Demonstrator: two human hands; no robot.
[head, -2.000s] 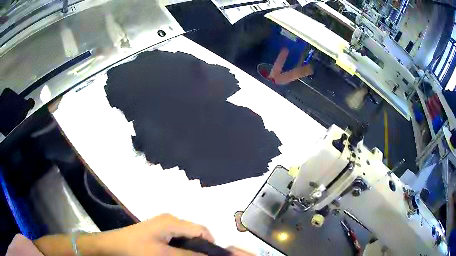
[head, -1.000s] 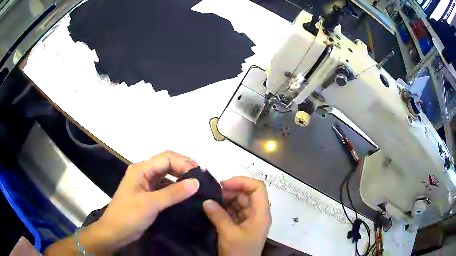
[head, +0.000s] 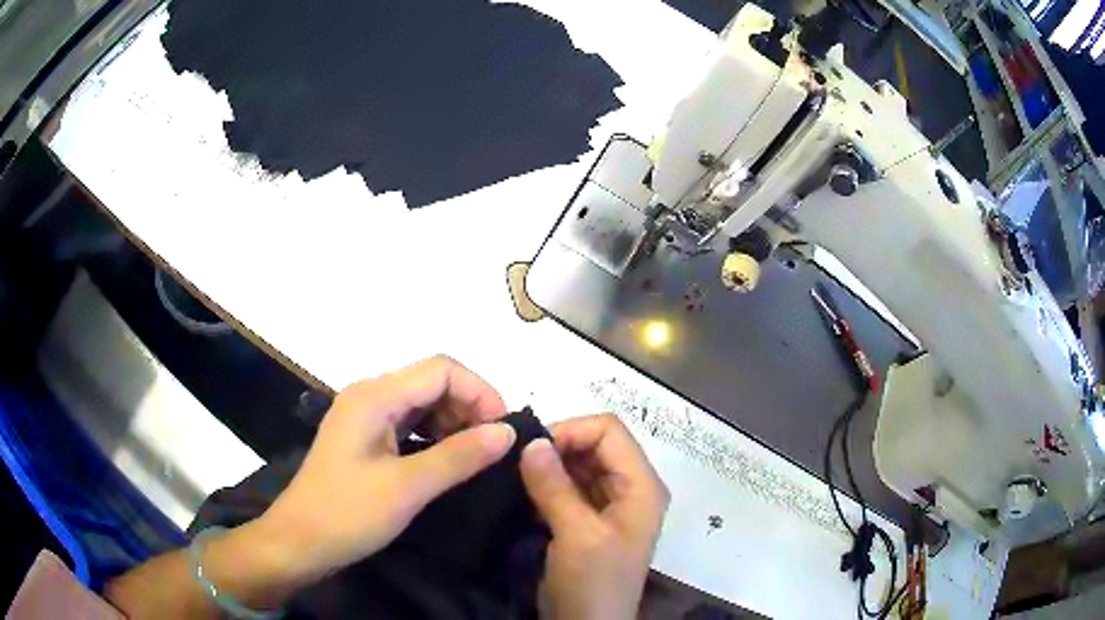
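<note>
My left hand and my right hand pinch the top edge of a black fabric piece between thumbs and fingers, over the table's front edge. The fabric hangs down between the hands and is bunched; its lower part runs out of the picture. The fingertips nearly meet. A pile of black cut pieces with stepped edges lies on the white table, beyond my hands. The sewing machine head stands to the right, with nothing seen under its needle.
The grey machine bed holds a red-and-black tool. A black cable loops at the machine's base, beside another thin tool. A blue crate stands at the lower left. Shelving is at the upper right.
The view has tipped down and right since the first frame. My right hand has joined my left at the fabric. In the last second, both hands' fingertips have drawn closer together at its top edge.
</note>
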